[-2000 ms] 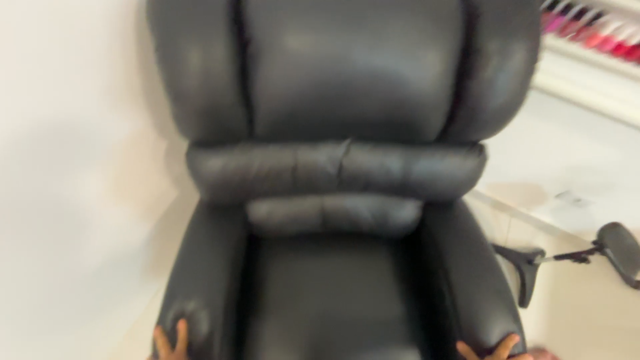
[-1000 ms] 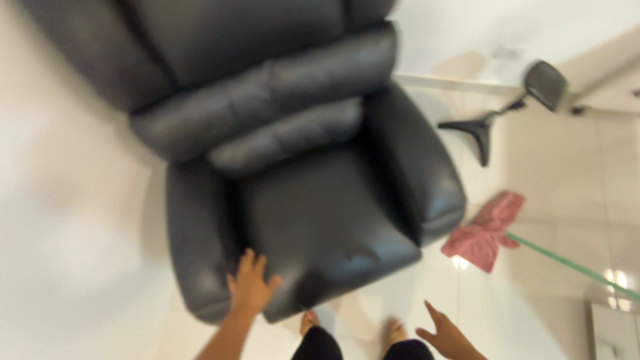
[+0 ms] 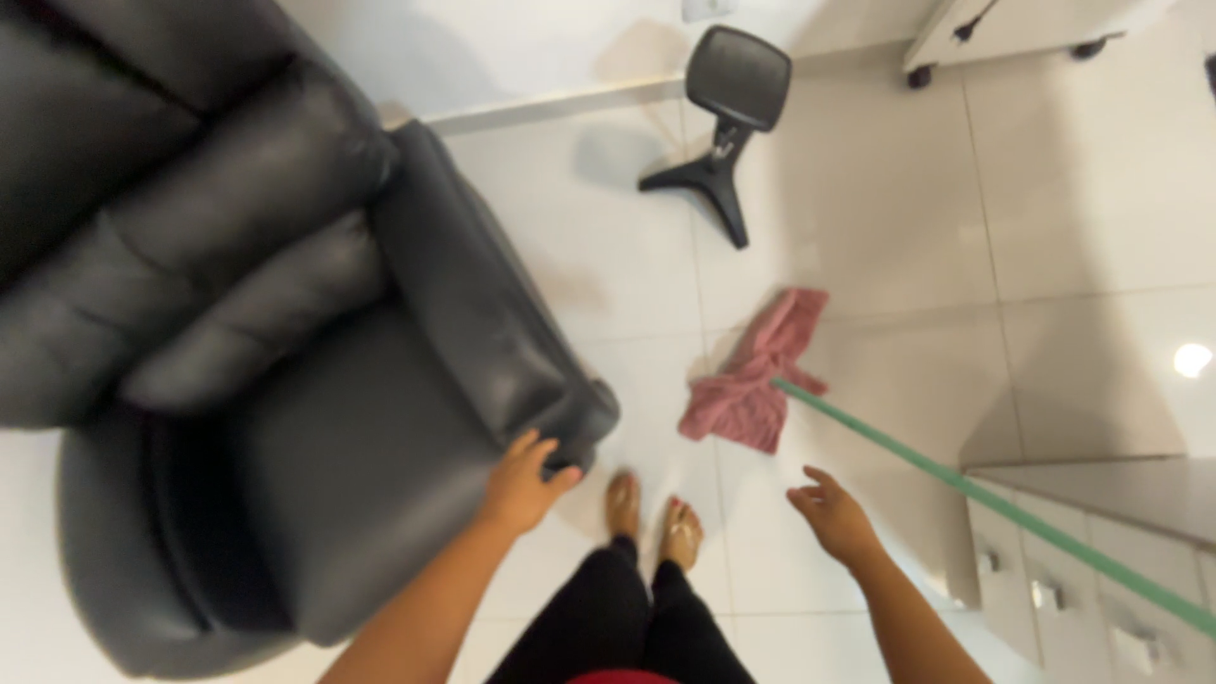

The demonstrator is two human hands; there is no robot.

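Note:
My left hand (image 3: pixel 522 483) is at the front corner of the black leather armchair (image 3: pixel 351 456), by the end of its armrest, fingers apart and holding nothing; whether it touches the leather I cannot tell. Over the tiled floor, my right hand (image 3: pixel 834 513) hangs free with its fingers parted. Just beyond it lies a dusty-pink cloth (image 3: pixel 750 389) on the floor, with the end of a green pole (image 3: pixel 912 456) at its middle. The pole slants down to the right edge of the view.
A black footrest or small stool (image 3: pixel 736 81) on a splayed base stands near the wall. White drawers (image 3: pixel 1045 560) are at the lower right. A white wheeled cabinet (image 3: pixel 1016 33) stands at the upper right. My sandalled feet (image 3: pixel 655 518) are beside the armchair.
Two seconds ago both hands were at the armchair's two armrests. The right hand has come away from it. The left is now by the other armrest's end. The view has swung right.

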